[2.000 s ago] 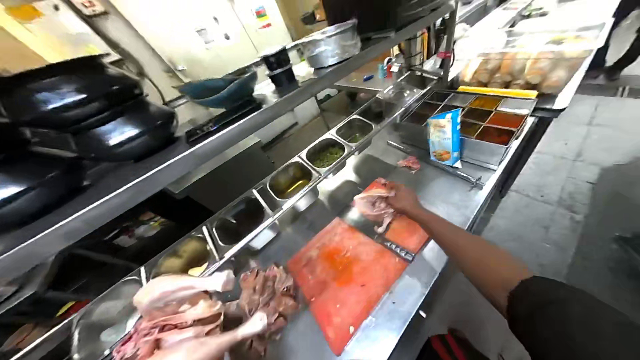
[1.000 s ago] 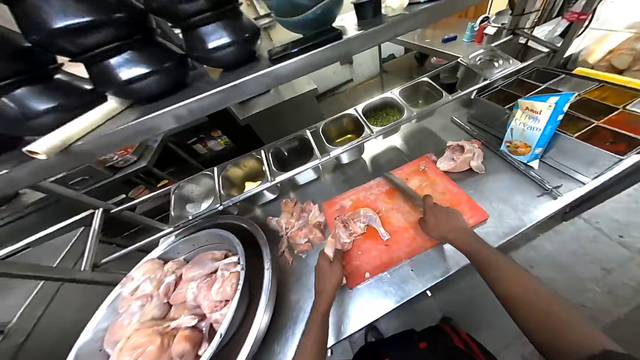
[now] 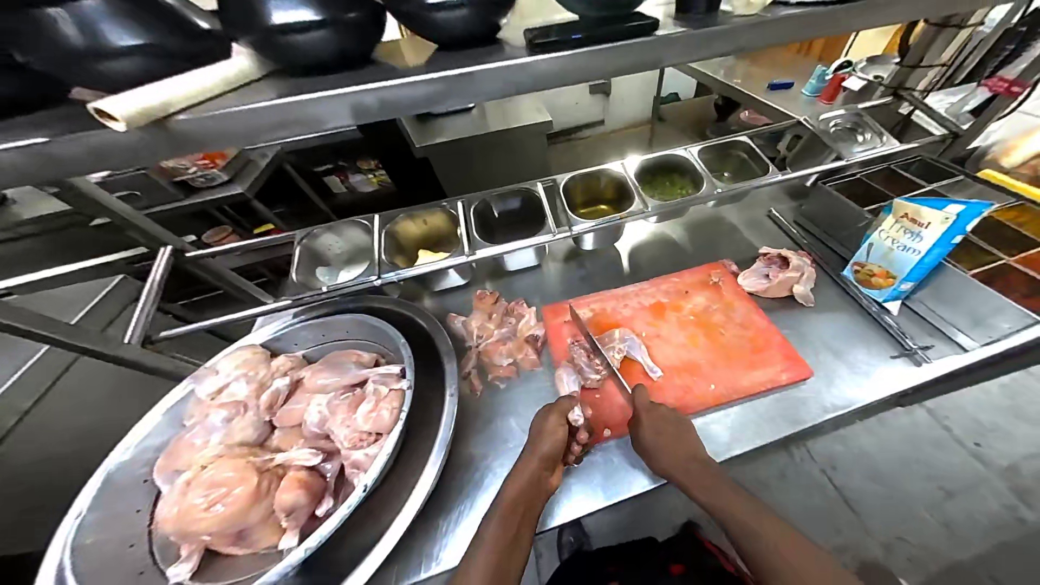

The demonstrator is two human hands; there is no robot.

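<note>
On an orange-red cutting board (image 3: 715,341), my left hand (image 3: 556,435) grips the end of a raw chicken piece (image 3: 583,366) at the left edge. My right hand (image 3: 662,431) is closed around the handle of a knife (image 3: 600,349), whose blade lies across the meat. A second part with a wing or leg end (image 3: 630,349) shows just right of the blade. Cut chicken pieces (image 3: 500,337) are heaped on the steel counter left of the board. Another raw chicken piece (image 3: 778,275) rests by the board's far right corner.
A large steel bowl (image 3: 386,479) of raw chicken (image 3: 244,479) stands at the left. Behind the board runs a row of steel food pans (image 3: 597,195) under a metal shelf (image 3: 455,89). Steel rods (image 3: 845,284), a cream pouch (image 3: 914,248) and a spice tray (image 3: 1007,264) are at the right.
The view has shifted strongly. One second ago the knife lay right of the chicken piece; its blade is now across it. Two seconds ago a hand held chicken near the board's far end.
</note>
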